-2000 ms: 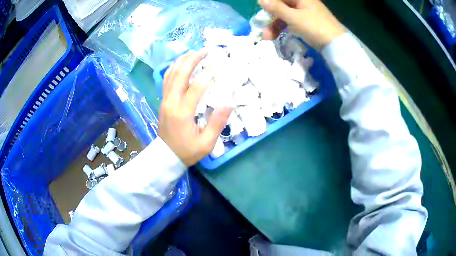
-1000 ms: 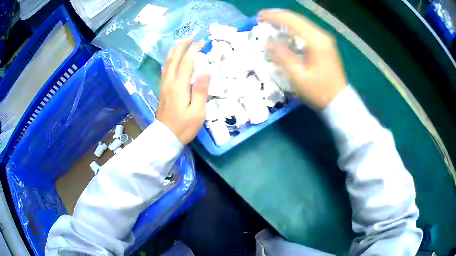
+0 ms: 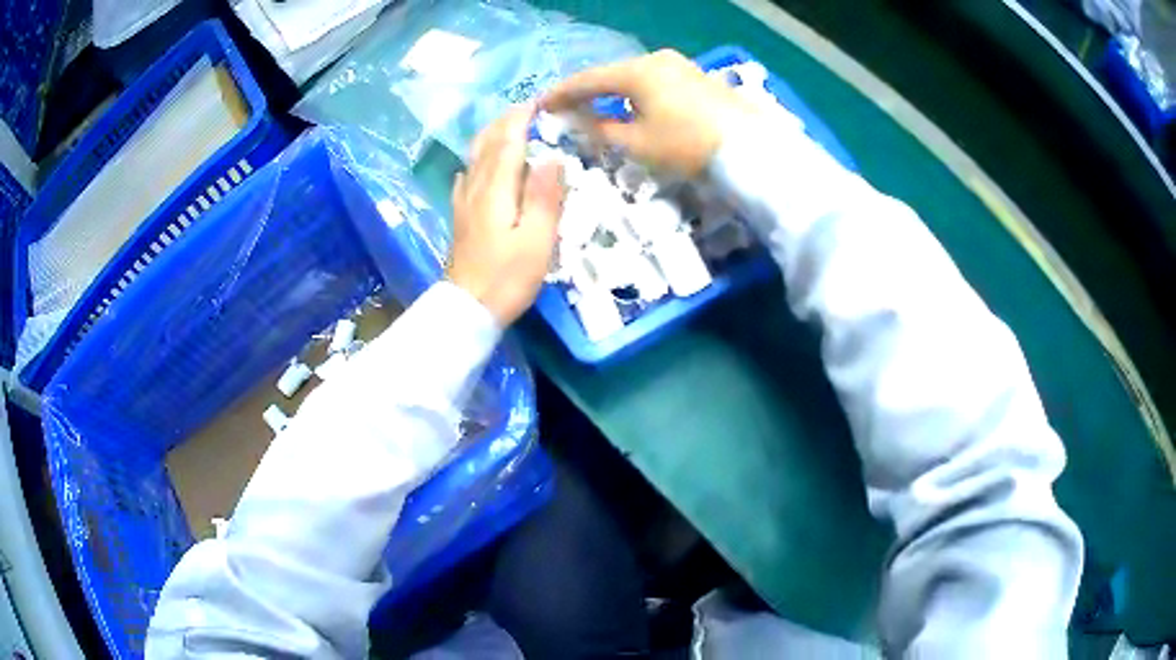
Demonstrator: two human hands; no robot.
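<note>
A shallow blue bin (image 3: pixel 658 331) on the green bench is heaped with white plastic collars (image 3: pixel 678 262). My left hand (image 3: pixel 507 219) lies at the bin's left edge against the collars, its thumb apart from the fingers. My right hand (image 3: pixel 664 114) is over the back of the heap, fingers bent and pointing left, close to my left fingertips. My hands hide the back left of the bin. I cannot tell whether either hand grips a collar.
A large blue crate (image 3: pixel 219 303) with a clear liner stands at the left, with a few collars (image 3: pixel 294 377) on its cardboard floor (image 3: pixel 239 458). A clear plastic bag (image 3: pixel 445 97) lies behind the bin. Another crate (image 3: pixel 142 168) holds white strips. A dark belt (image 3: pixel 1032 168) curves along the right.
My right hand has moved left across the heap toward my left hand, uncovering the bin's back right corner. The crate and bin appear shifted right in the view.
</note>
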